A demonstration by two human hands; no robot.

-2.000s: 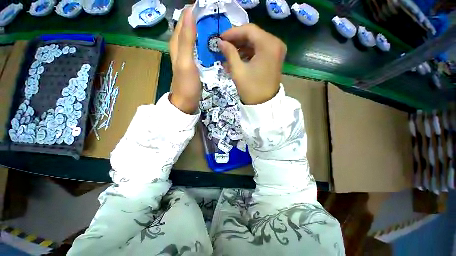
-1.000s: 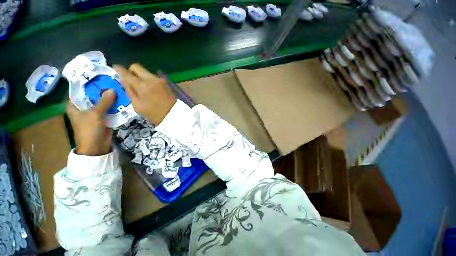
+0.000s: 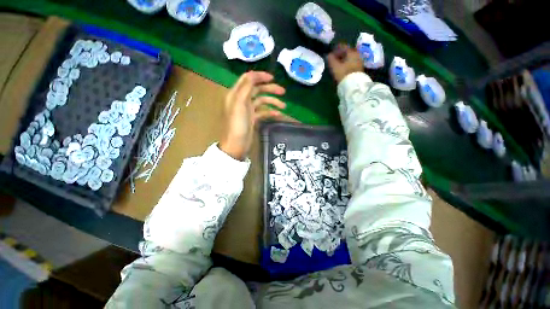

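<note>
My left hand (image 3: pixel 248 111) is open and empty, fingers apart, between the belt's near edge and the centre tray. My right hand (image 3: pixel 345 61) reaches over the conveyor belt, among white housings with blue centres. One housing (image 3: pixel 369 51) is right beside its fingers, another (image 3: pixel 303 65) lies to its left, and a third (image 3: pixel 315 23) lies behind. The right fingers are small and dark, so whether they grip anything cannot be told. The centre tray (image 3: pixel 265 199) holds a heap of small white inserts (image 3: pixel 304 196), partly covered by my right sleeve.
The left bin (image 3: pixel 90 114) holds pale round discs (image 3: pixel 78 156). Thin rods (image 3: pixel 158 139) lie on cardboard between the bins. More housings (image 3: pixel 250 42) sit along the green-edged belt (image 3: pixel 434 136). A blue-edged bin stands beyond the belt, stacked parts trays (image 3: pixel 512 265) at lower right.
Both hands held a housing up one second ago; my left hand has let go and my right hand has moved out over the belt. The view has turned back left.
</note>
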